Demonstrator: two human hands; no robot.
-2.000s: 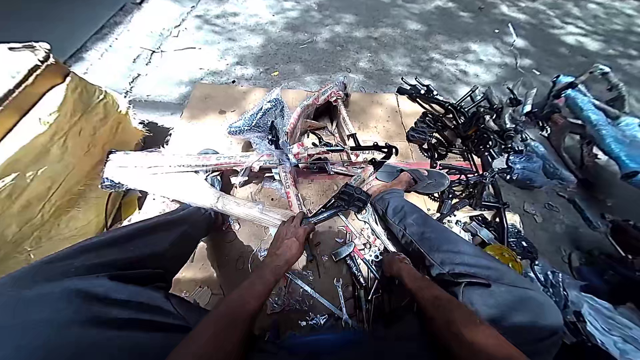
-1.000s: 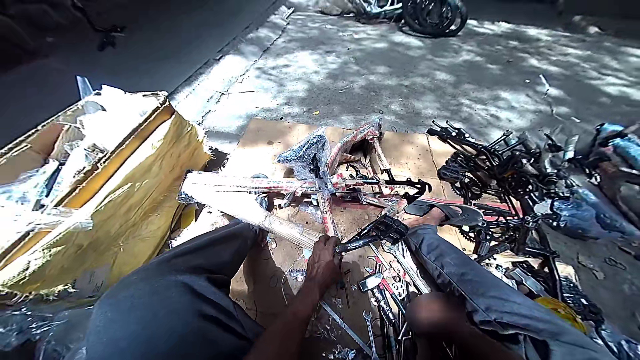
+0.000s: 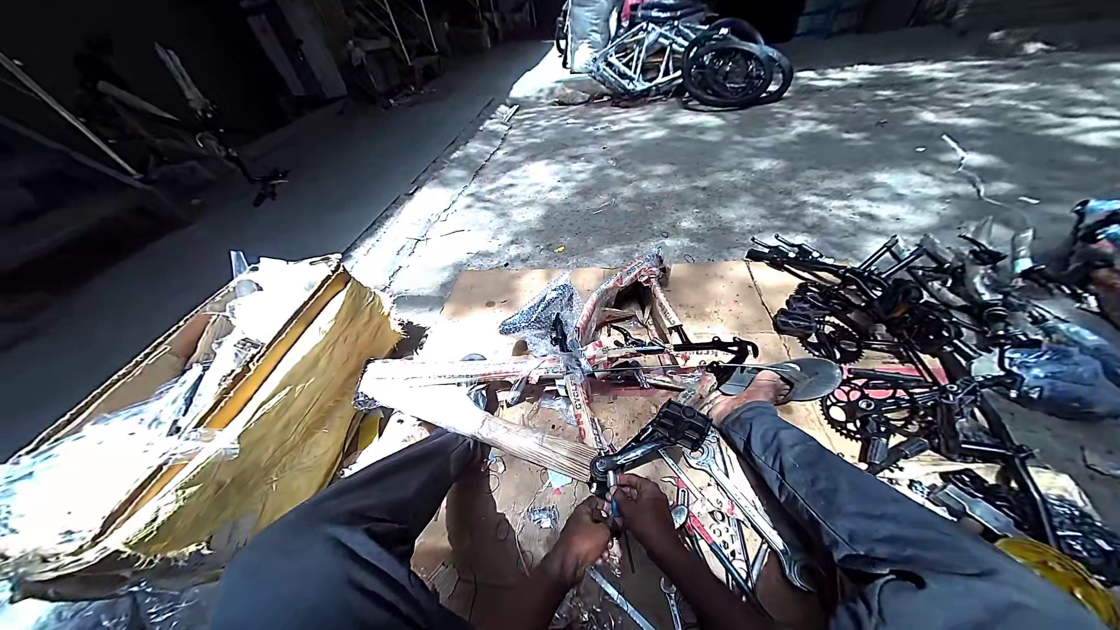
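Note:
A plastic-wrapped bicycle frame (image 3: pixel 525 442) lies on cardboard between my legs. A black crank arm (image 3: pixel 634 451) with a black pedal (image 3: pixel 681 423) sits at the frame's near end. Just below the crank's end, my left hand (image 3: pixel 584 532) and my right hand (image 3: pixel 643 509) meet. Both close around a small tool with a blue part (image 3: pixel 614 507); its kind is unclear. A bubble-wrapped saddle (image 3: pixel 538 313) is on the far side of the frame. Wrenches (image 3: pixel 744 503) lie to the right of my hands.
An open cardboard box (image 3: pixel 289 385) with plastic wrapping stands at the left. Black cranks, chainrings and pedals (image 3: pixel 875 385) are heaped at the right. My sandalled foot (image 3: pixel 761 385) rests beside the frame. Farther off are bicycle frames and wheels (image 3: pixel 726 70).
My right hand has moved left from the tools to the crank's end, beside my left hand. My left hand has shifted to just below the crank. The view has tilted up.

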